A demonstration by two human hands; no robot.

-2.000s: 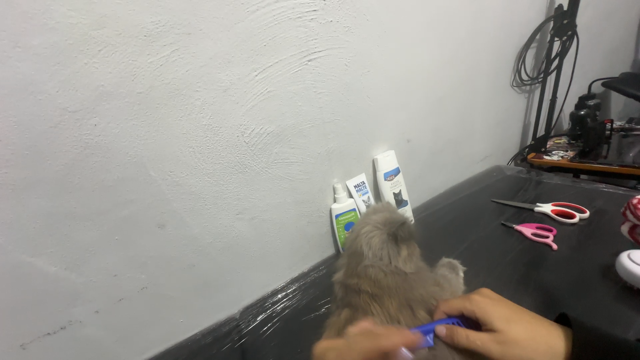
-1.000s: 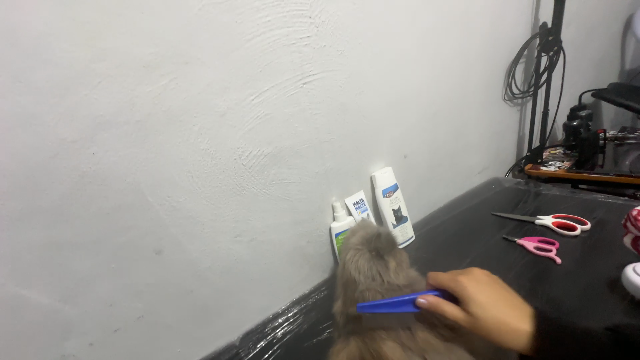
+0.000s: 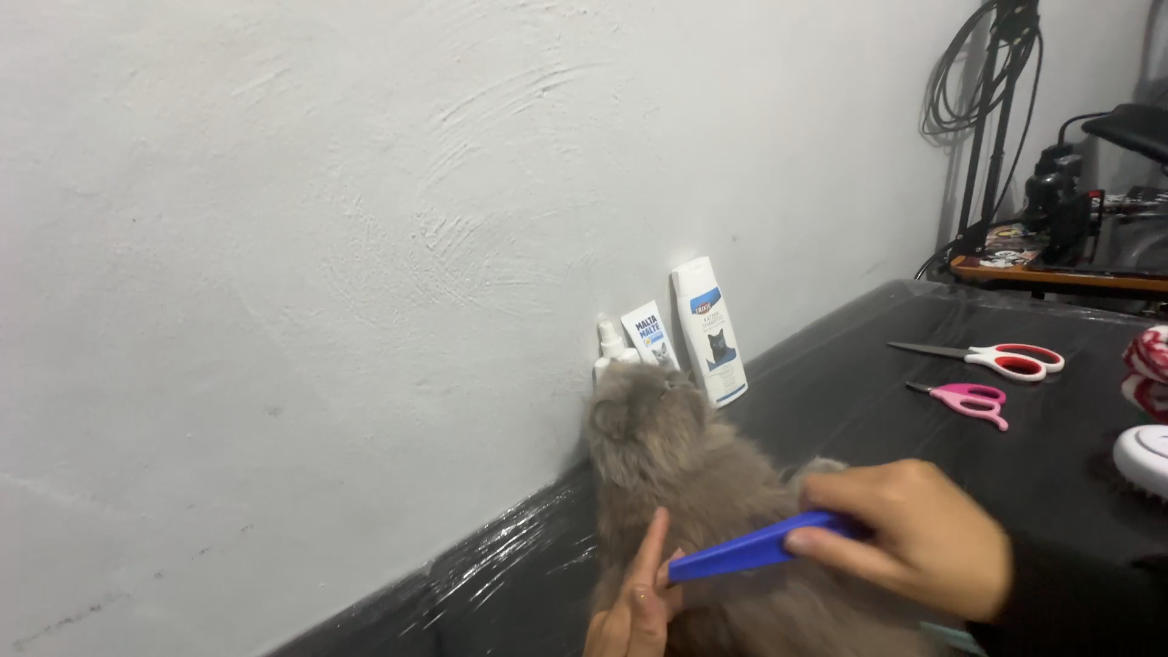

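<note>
A long-haired grey-brown cat (image 3: 721, 493) is on the black plastic-covered table (image 3: 849, 356), its back towards me and its head at the wall. My right hand (image 3: 912, 534) grips a blue plastic comb (image 3: 744, 552) by one end, over the cat's back. At the comb's far end is my left hand (image 3: 639, 593), its index finger stretched out over the fur on the cat's left side. The fingers of my left hand touch or nearly touch the comb's tip; whether they pinch it I cannot tell.
Against the white wall lean a shampoo bottle (image 3: 712, 333), a white tube (image 3: 651, 333) and a spray bottle (image 3: 611, 342). On the right lie red-and-white scissors (image 3: 1013, 360), pink scissors (image 3: 972, 401), a white brush (image 3: 1145, 461) and a red-and-white cloth item (image 3: 1150, 370). A black stand holds coiled cable (image 3: 967, 91).
My left hand, out of view one second ago, is back at the cat's side by the comb's tip. My right hand still holds the comb, now lower along the cat's back.
</note>
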